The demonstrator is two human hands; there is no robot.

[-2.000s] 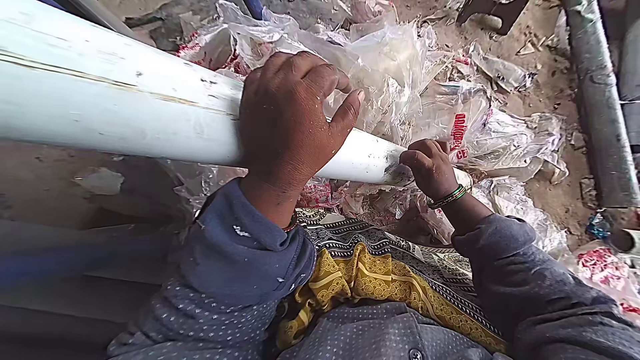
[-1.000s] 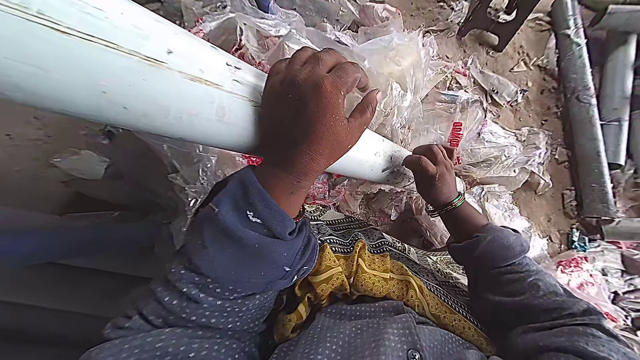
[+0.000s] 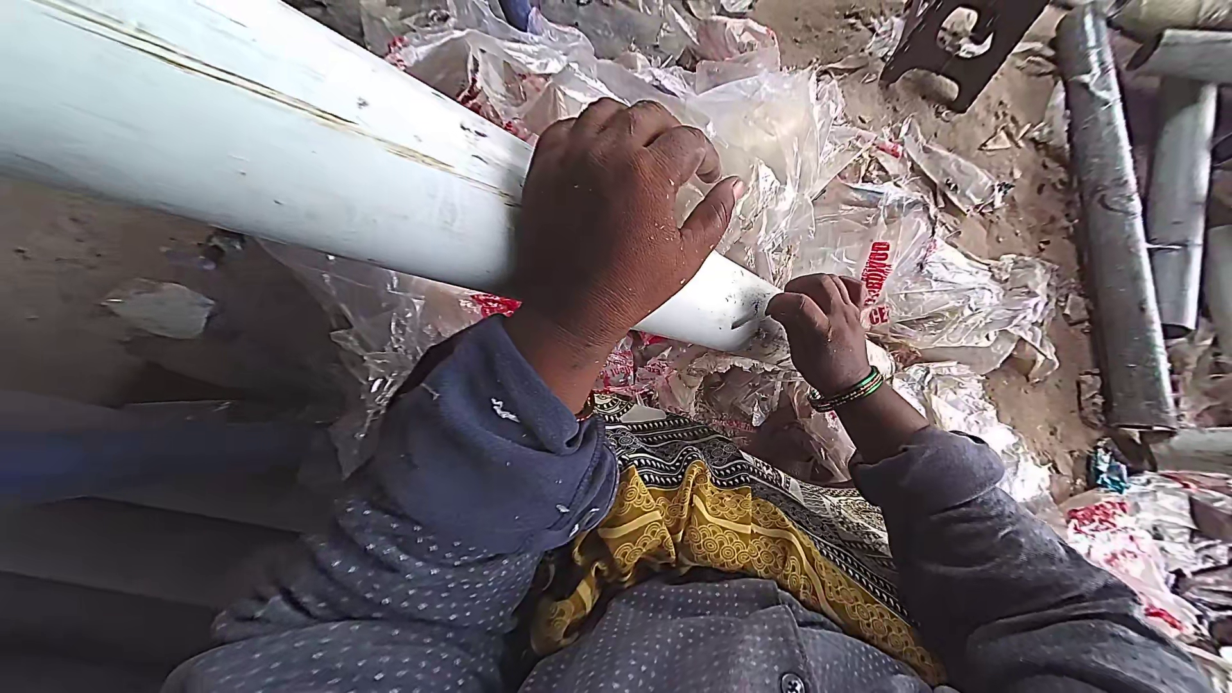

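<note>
A long pale pipe [image 3: 289,144] slants from the upper left down to the middle of the head view, with a dark scratch line along it. Over the pipe, near its far right part, lies my left hand [image 3: 616,202], its palm hidden and its thumb held away from the surface. My right hand [image 3: 823,322], with green bangles at the wrist, has its fingers curled at the pipe's right end. What those fingers hold, if anything, is hidden. Patterned yellow and black cloth [image 3: 693,510] covers my lap below the pipe.
Crumpled clear plastic bags [image 3: 770,125] with red print spread beyond and beneath the pipe. At the right, grey pipes [image 3: 1116,221] lie on the sandy ground, and a dark perforated piece [image 3: 962,38] stands at the top. More plastic [image 3: 1145,549] lies at lower right.
</note>
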